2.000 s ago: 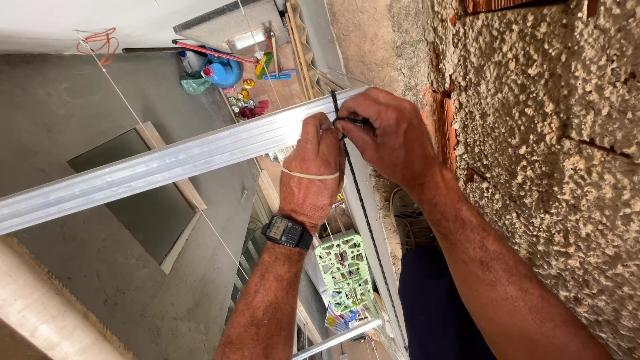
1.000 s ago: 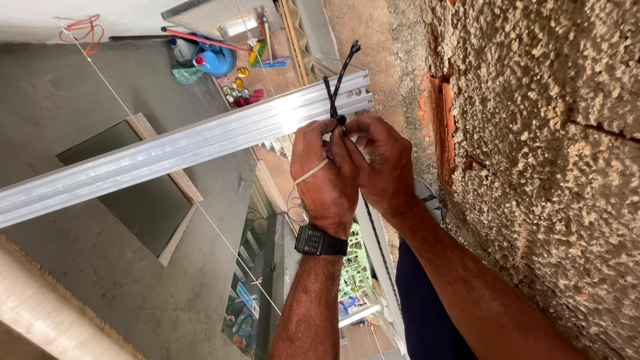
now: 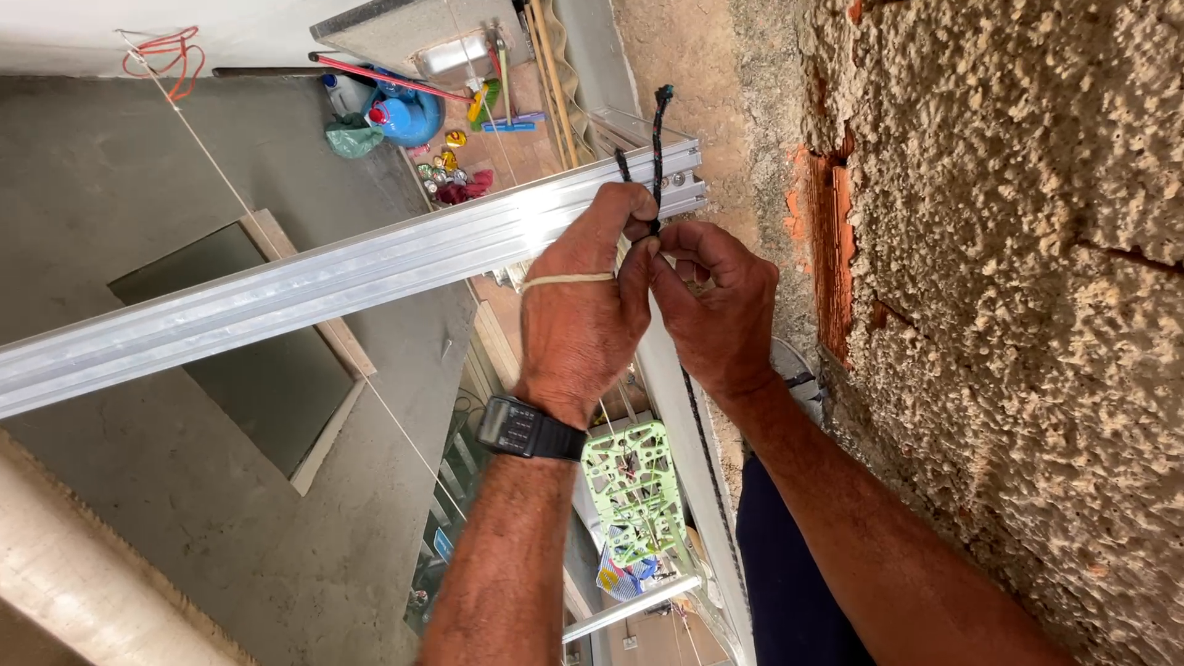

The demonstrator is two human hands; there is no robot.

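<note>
A black cord is looped around an aluminum profile close to its right end, with one free end standing up beyond the rail. My left hand, with a rubber band around it and a calculator watch on the wrist, pinches the cord at the rail's lower edge. Fingertips of my right hand close on the same cord right beside the left thumb; the exact crossing of the strands is hidden by the fingers. Farther down, a length of black cord runs along a pale metal bar.
A rough plastered wall with exposed brick rises at right. Far below are a green plastic rack, blue containers and brooms. A thin line crosses at left, and a thick pale tube fills the lower left corner.
Two seconds ago both hands were over the rail's end; now they are at its lower edge, and the cord's free end stands up beyond the rail. Both hands still hold the cord.
</note>
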